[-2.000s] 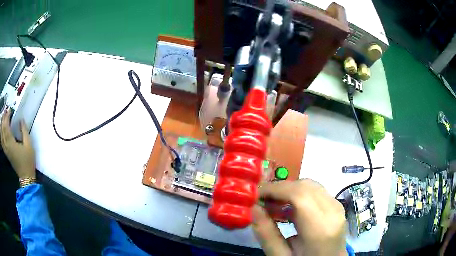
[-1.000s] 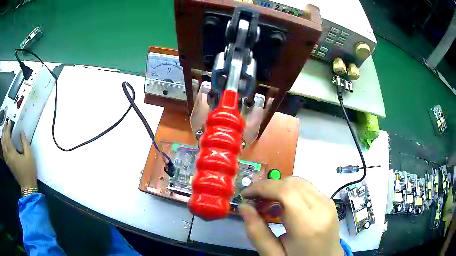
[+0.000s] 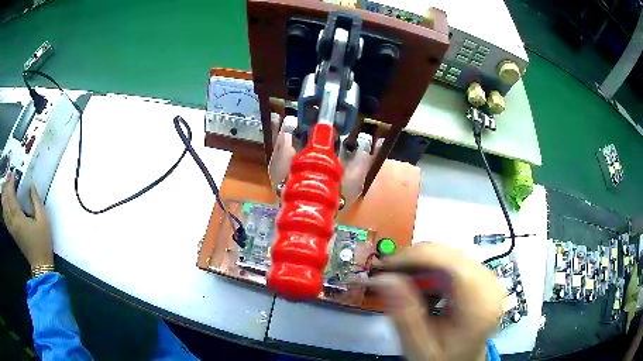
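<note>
The red ribbed toggle handle (image 3: 307,215) hangs over the test fixture (image 3: 391,190) and hides part of the power supply board (image 3: 345,255) under the clear plate. My right hand (image 3: 448,292) is blurred at the fixture's front right. It is closed on a trimming screwdriver (image 3: 429,282), whose dark red handle shows between the fingers. Its thin shaft points left to the board's right part; whether the tip touches cannot be told. My left hand (image 3: 25,225) lies on the near end of the white switched power box (image 3: 48,144), thumb and fingers apart.
A green button (image 3: 386,247) is on the fixture base, an analog meter (image 3: 233,102) behind left. A black lead (image 3: 130,199) loops to the fixture. Right are a beige instrument (image 3: 486,53), small screwdriver (image 3: 493,239), black cable (image 3: 500,190), loose board (image 3: 509,285) and board batch (image 3: 585,271).
The view shifted, so the fixture appears farther left and lower than at first. My right hand has moved right from the handle, and the screwdriver now shows. My left hand stays on the box.
</note>
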